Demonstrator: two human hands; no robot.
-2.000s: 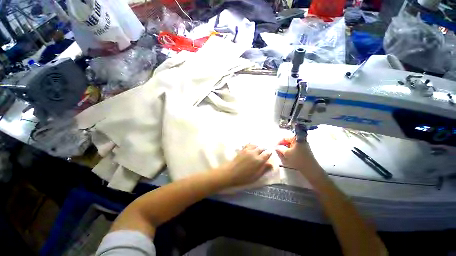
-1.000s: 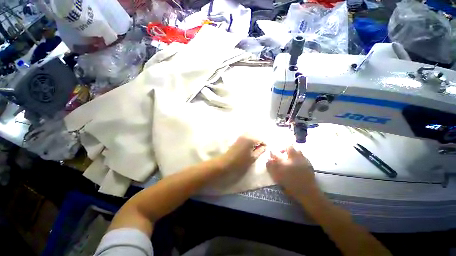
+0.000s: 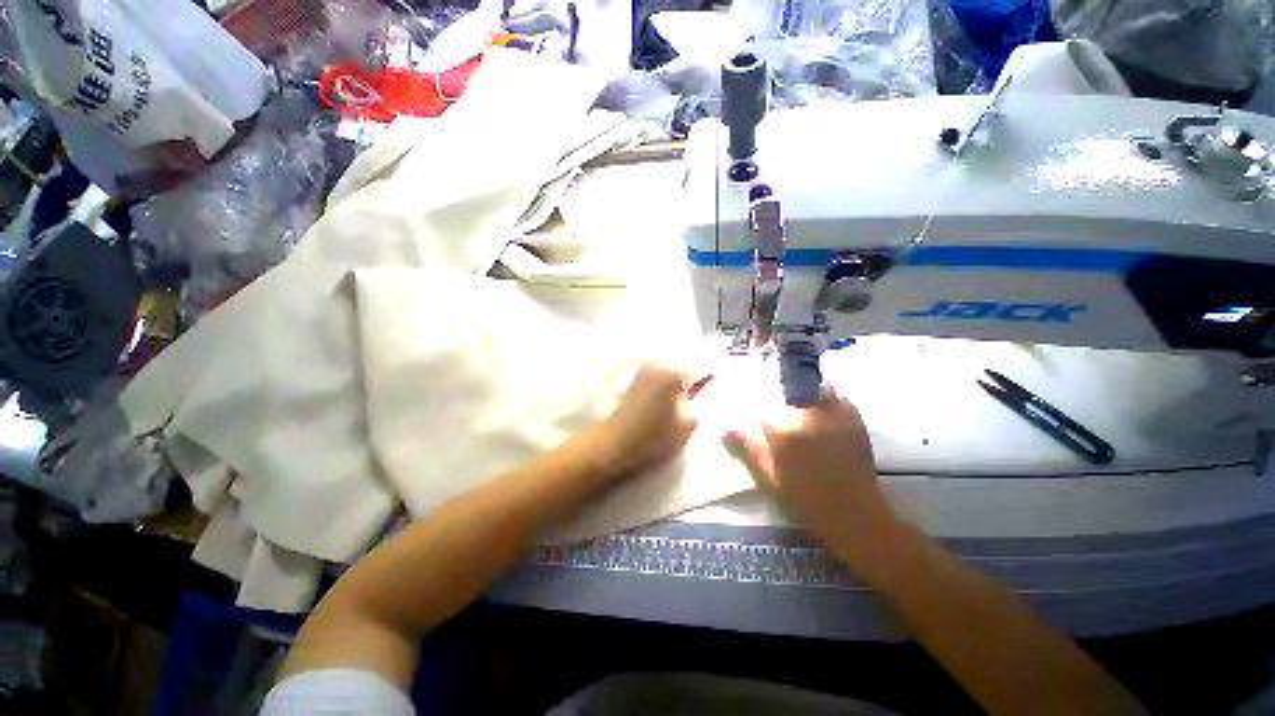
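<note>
The cream fabric panels (image 3: 462, 406) lie left of the needle and hang over the table's front edge at the left. My left hand (image 3: 654, 420) grips the cream cloth with bent fingers, just left of the needle area. My right hand (image 3: 818, 455) is in front of the presser foot, its fingertips at the cloth's right side; glare washes out the fabric there, so its hold cannot be told. The white sewing machine (image 3: 965, 259) with a blue stripe stands behind my right hand. The presser foot and needle tip are hidden by glare.
Dark thread snips (image 3: 1049, 417) lie open right of the needle. A measuring scale (image 3: 685, 558) runs along the table's front edge. A grey round-vented housing (image 3: 63, 308), a white printed bag (image 3: 133, 91) and a red bundle (image 3: 399, 91) lie at left and behind.
The view has moved closer to the machine. Both hands have shifted toward the needle with the cloth, and the cloth's edge by my right hand has moved nearer the presser foot.
</note>
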